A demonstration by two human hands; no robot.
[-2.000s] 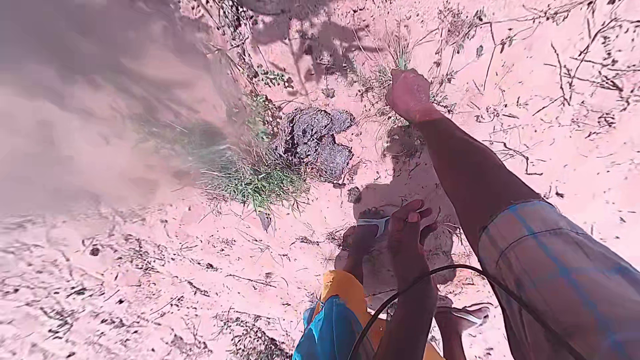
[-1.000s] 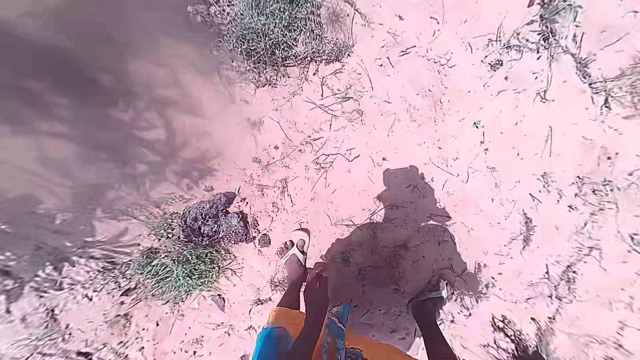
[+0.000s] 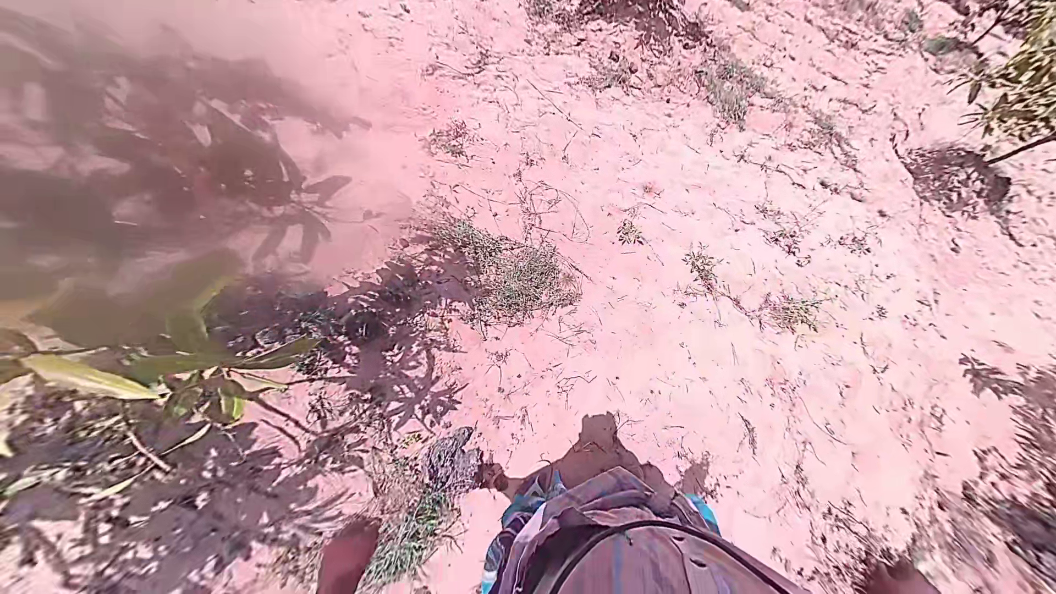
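Note:
At the bottom edge, left of the checked shirt [image 3: 652, 549], a blurred part of my left hand or forearm [image 3: 348, 557] shows over the ground. Its fingers cannot be made out. Close to it on the right are a green grass tuft [image 3: 410, 536] and a dark, rough lump [image 3: 451, 464]. A blurred brown shape at the bottom right, likely part of my right hand or arm [image 3: 898, 577], is cut off by the frame. Whether either hand holds anything is hidden. A thin black cable [image 3: 660, 524] curves across the shirt.
Leafy branches [image 3: 91, 375] reach in from the left, above shaded ground. Low dry grass [image 3: 524, 280] grows in the middle of the pale sandy soil [image 3: 660, 346]. At the top right stand a leafy bush [image 3: 1027, 82] and a dark clump [image 3: 957, 177].
Two seconds ago one arm reached out, its hand closed beside a small green plant; that reach has ended. The view has shifted greatly, and leafy branches now show at the left.

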